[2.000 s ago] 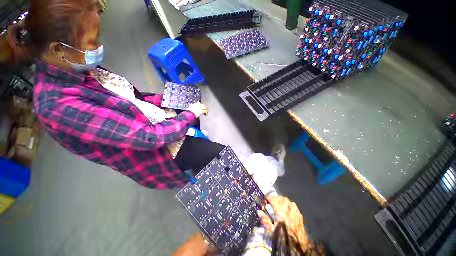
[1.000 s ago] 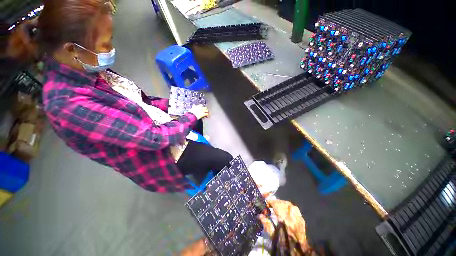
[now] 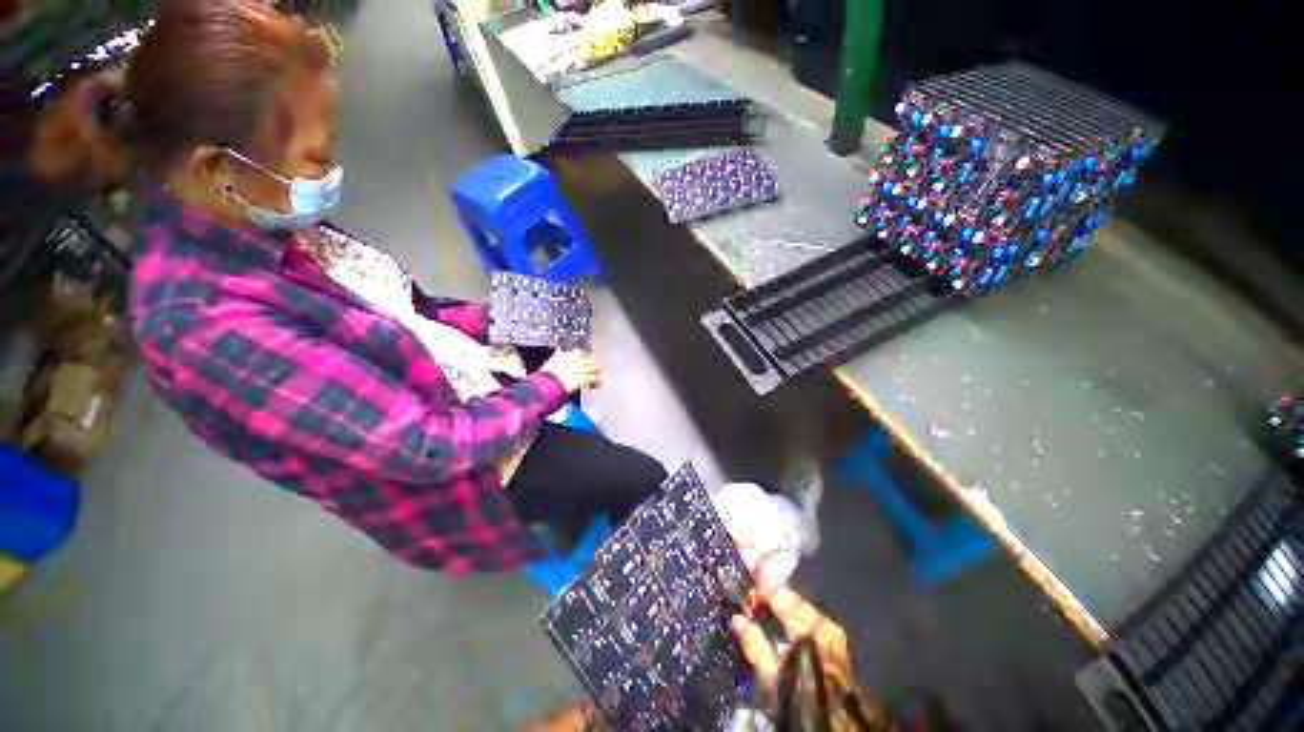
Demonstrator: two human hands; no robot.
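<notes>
A dark PCB panel (image 3: 644,608) with pale dots and lines is held tilted at the bottom centre, its solder side facing me. My left hand (image 3: 561,719) shows only as a blurred sliver at the panel's lower left edge, cut off by the frame. My right hand (image 3: 804,644) is at the panel's right edge, fingers bent, with a small reddish thing at the fingertips, likely a cutter's handle; most of it is hidden in the palm.
A coworker in a mask and checked shirt (image 3: 329,401) sits at left holding another panel (image 3: 541,309). The bench holds a black rack (image 3: 844,308) with racked panels (image 3: 1001,179), a loose panel (image 3: 718,183) and a second rack (image 3: 1216,608). A blue stool (image 3: 522,215) stands beyond.
The view has tilted, so the bench and coworker sit lower in the picture. My right hand has shifted slightly at the panel's right edge, its fingers more spread. The coworker's hand is lower against their panel.
</notes>
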